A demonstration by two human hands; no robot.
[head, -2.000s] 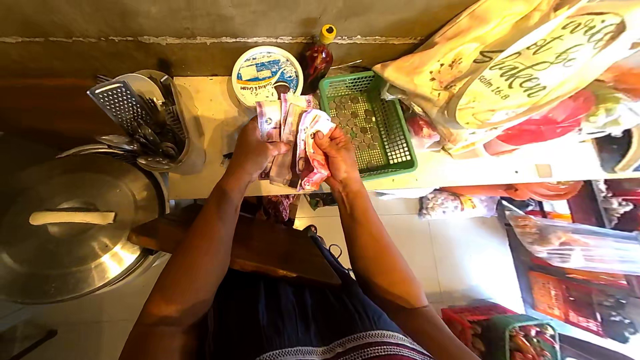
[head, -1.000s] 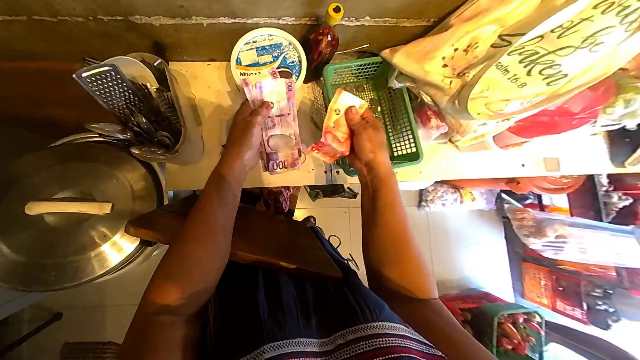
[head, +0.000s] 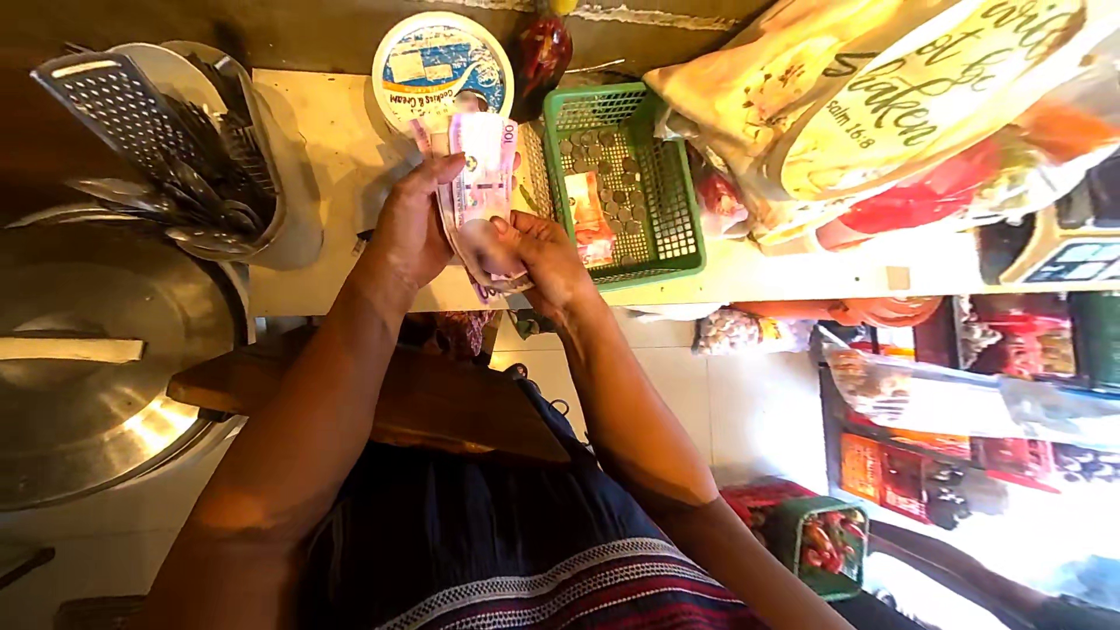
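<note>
A stack of violet banknotes [head: 483,179] is held upright between both hands over the counter's front edge. My left hand [head: 418,219] grips its left side, thumb on top. My right hand [head: 544,258] pinches the lower right part of the same stack. Just right of the hands, a green plastic basket [head: 691,223] holds many coins [head: 626,197] and an orange-red banknote [head: 591,219], which lies on the basket's left side. A round ice cream tub lid [head: 420,66] is behind the notes, partly covered by them.
On the left stand a utensil container [head: 297,192] with a grater [head: 118,109] and spoons, and a large metal pot lid [head: 114,411]. A bottle [head: 542,52] stands behind the basket. A printed cloth bag [head: 787,114] lies right. A wooden board [head: 455,402] is below my forearms.
The orange-red banknote, in my right hand a second ago, now lies in the green basket. My right hand has moved left onto the violet banknotes in my left hand.
</note>
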